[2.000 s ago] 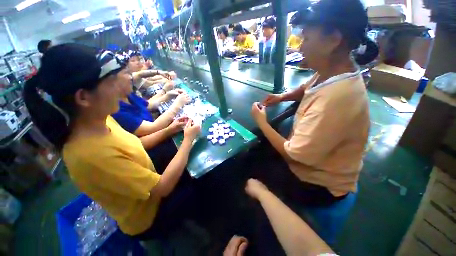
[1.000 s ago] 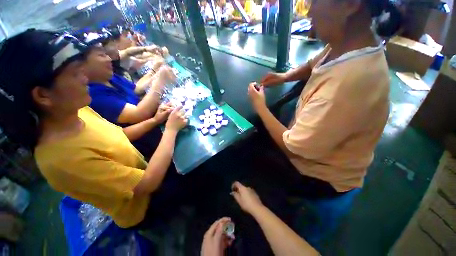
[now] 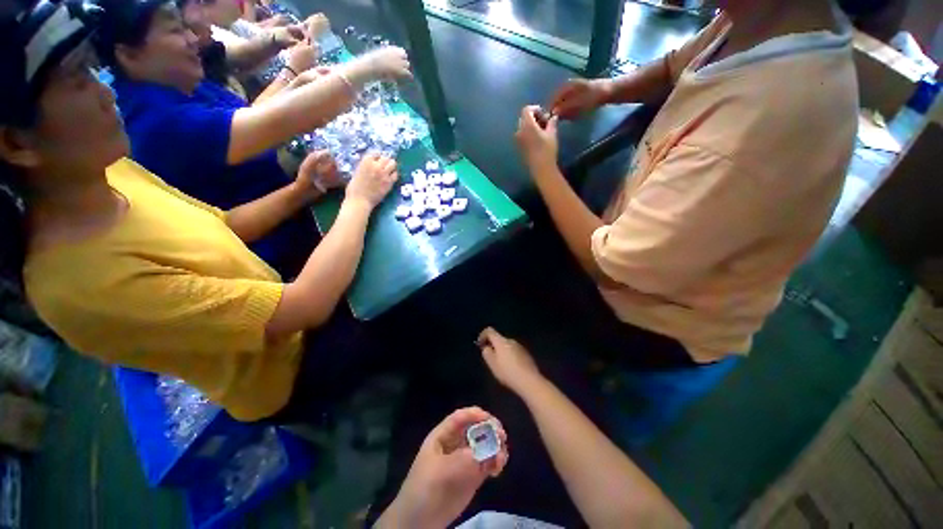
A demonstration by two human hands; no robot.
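My left hand (image 3: 447,465) is at the bottom centre, its fingers closed around a small white plastic housing (image 3: 483,440). The housing is a rounded square with a small dark slot in its middle and faces up. My right hand (image 3: 507,359) is a little further forward and to the right, its thumb and fingertips close together. A tiny dark spot shows at its fingertips; whether it is a tool tip I cannot tell. The two hands are apart. A loose pile of white housings (image 3: 431,198) lies on the near end of the green bench.
The green bench (image 3: 414,263) ends ahead of me. A person in yellow sits at left, a person in blue beyond, a person in peach at right. Clear shiny parts (image 3: 362,129) lie up the bench. Blue bins (image 3: 153,434) stand at lower left, tan panels (image 3: 858,444) at lower right.
My left hand has come further into view, and the housing's slotted face now shows clearly. The view has tilted down and the bench sits higher. The person in blue has stretched an arm across the bench.
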